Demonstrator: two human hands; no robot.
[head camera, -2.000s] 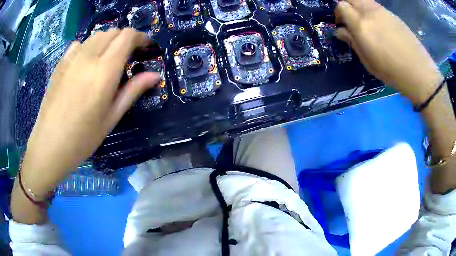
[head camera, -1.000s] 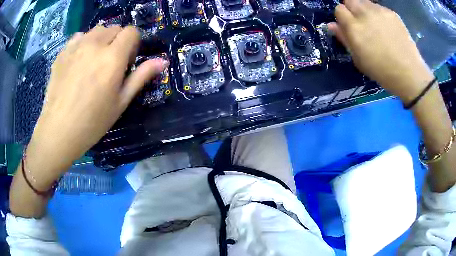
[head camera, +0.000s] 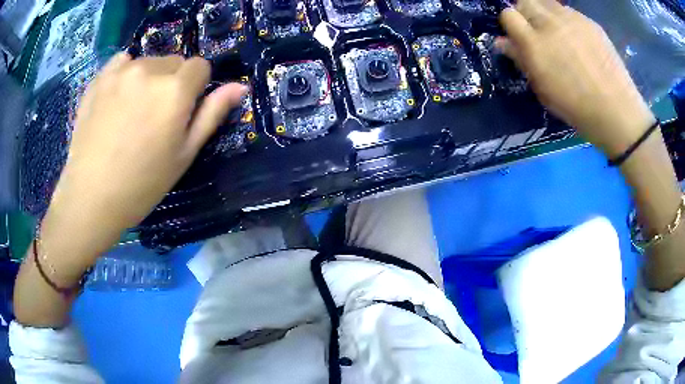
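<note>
The glossy black blister tray (head camera: 300, 180) lies across the upper middle, with rows of camera modules in its pockets. One module (head camera: 299, 97) and its neighbour (head camera: 377, 81) show fully, black lenses upward. My left hand (head camera: 139, 139) is over the tray's left end, its thumb on or just above a front-row module (head camera: 239, 124); its fingertips are hidden behind the hand. My right hand (head camera: 559, 71) is over the right end, fingers bent at a partly covered module (head camera: 505, 64). I cannot tell whether either hand grips anything.
A small-parts tray (head camera: 45, 150) with dense dark specks is at the left, a pale shiny flat pack (head camera: 69, 37) beyond it. Clear plastic (head camera: 646, 45) is at the upper right. A ridged clear tray (head camera: 131, 274) is low left. A white-topped blue stool (head camera: 567, 300) stands on the blue floor.
Against two seconds ago, the view has shifted slightly. My left hand's fingers have drawn back to the left and uncover a module behind them. My right hand stays at the tray's right end.
</note>
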